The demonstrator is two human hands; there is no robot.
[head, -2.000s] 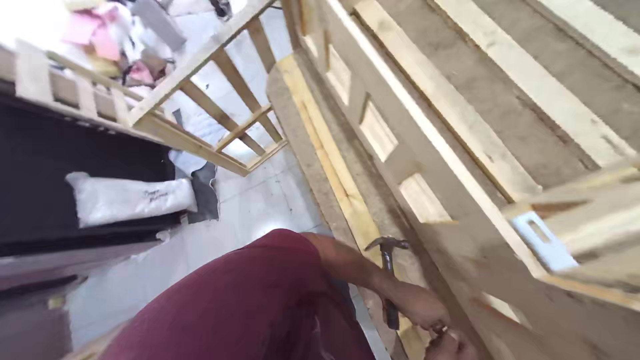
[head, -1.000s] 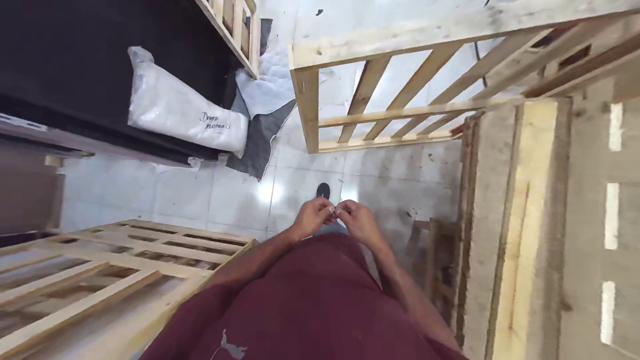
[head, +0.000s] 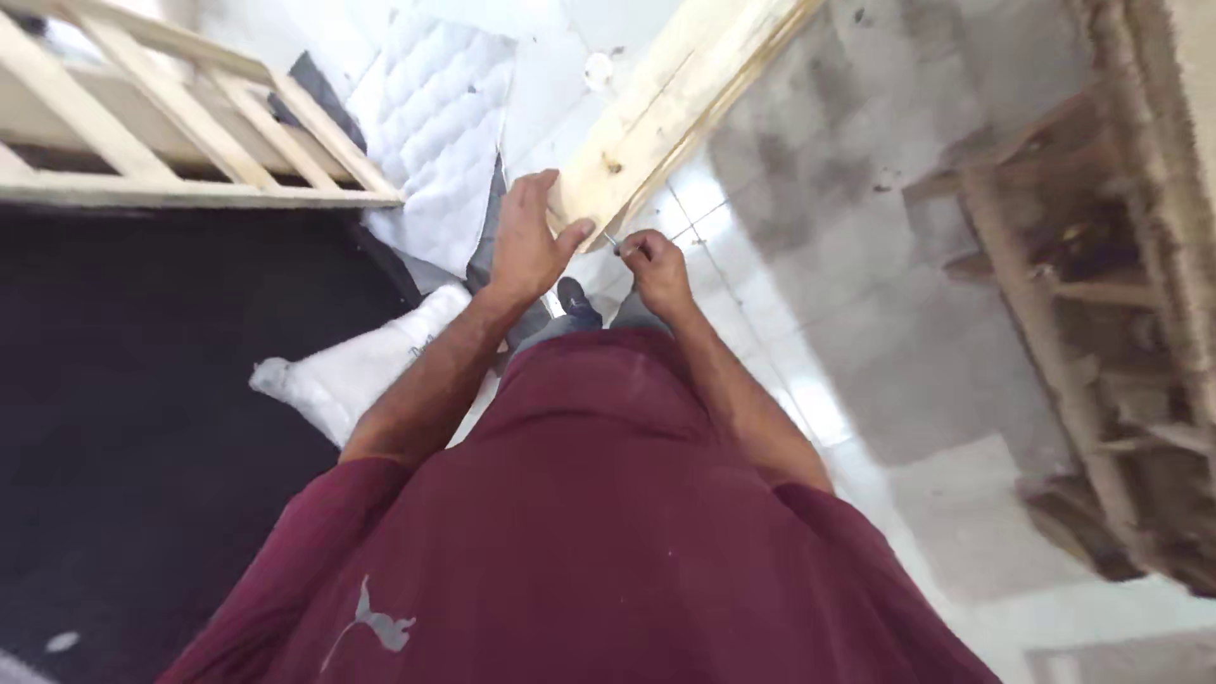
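Note:
A pale wooden board [head: 655,114] with a knot runs from the top of the view down to my hands. My left hand [head: 532,236] rests at the left side of its near end, with the thumb over the end and the fingers along the edge. Just right of that end, my right hand [head: 655,271] pinches a small thin metal piece [head: 613,243], perhaps a screw or nail, whose tip points at the board's end. The thumb and fingertips partly hide the piece.
A slatted wooden frame [head: 218,195] stands at upper left above a black surface [head: 171,380]. Beside my left forearm lies a white plastic-wrapped package [head: 351,375], near a quilted white cloth [head: 437,123]. At right is a wooden shelf structure [head: 1035,332] over the tiled floor [head: 817,285].
The view has swung widely. One second ago my hands were together in front of me; now they are apart, the left on the board and the right at its end. The hammer seen two seconds ago is out of view.

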